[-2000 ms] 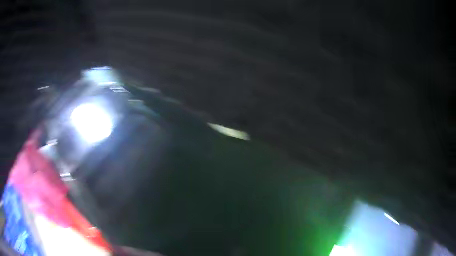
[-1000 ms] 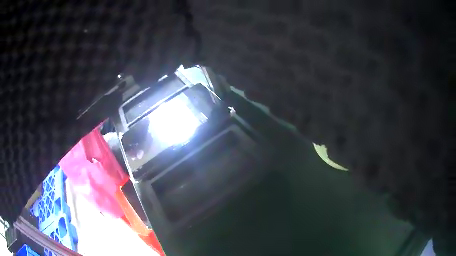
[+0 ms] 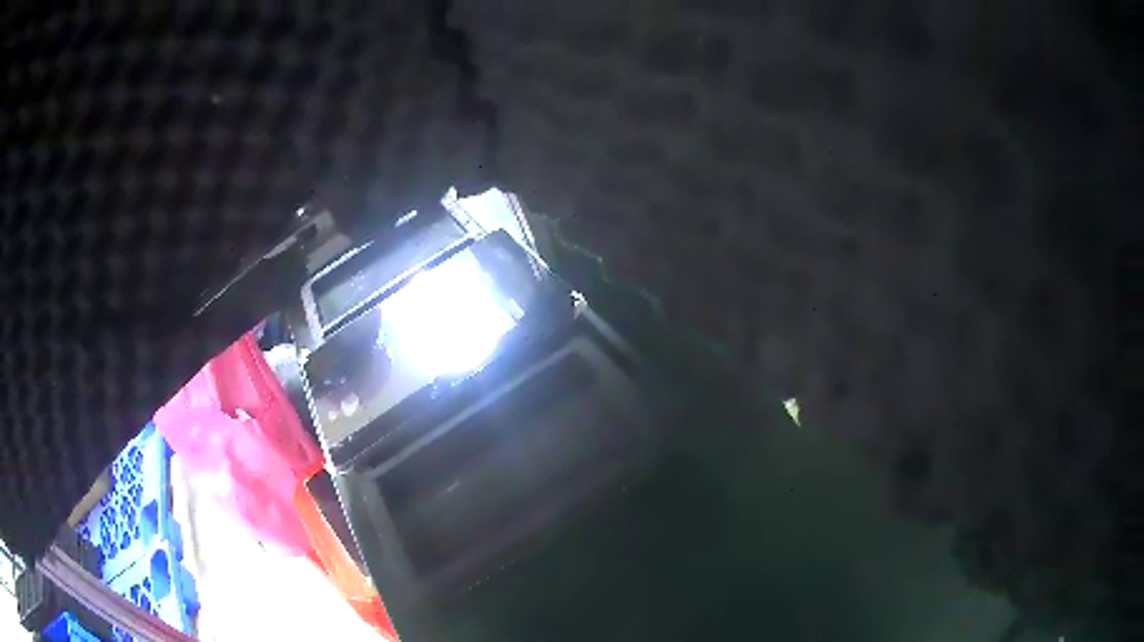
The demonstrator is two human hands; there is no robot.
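Neither of my hands is in the picture. A dark-framed display unit (image 3: 502, 464) lies nearest, tilted across the dark green mat, its screen dark. Beyond it lies another dark-framed unit (image 3: 358, 370) with a glaring white patch on its surface. A third framed panel (image 3: 395, 270) shows behind that one. A small whitish, crumpled flap (image 3: 499, 211) stands at the far corner of these units.
Black bumpy foam (image 3: 163, 163) covers the upper left, and dark foam (image 3: 803, 188) the upper right. A small pale yellow-green piece (image 3: 790, 409) is at the foam edge. Left of the green mat (image 3: 753, 539) are red-pink material (image 3: 238, 420) and a blue perforated crate (image 3: 132, 502).
The view first swung so that the units sit nearer the middle, and a bright pale panel at lower right left the picture. Since then the units sit slightly lower, and less of the yellow-green piece shows.
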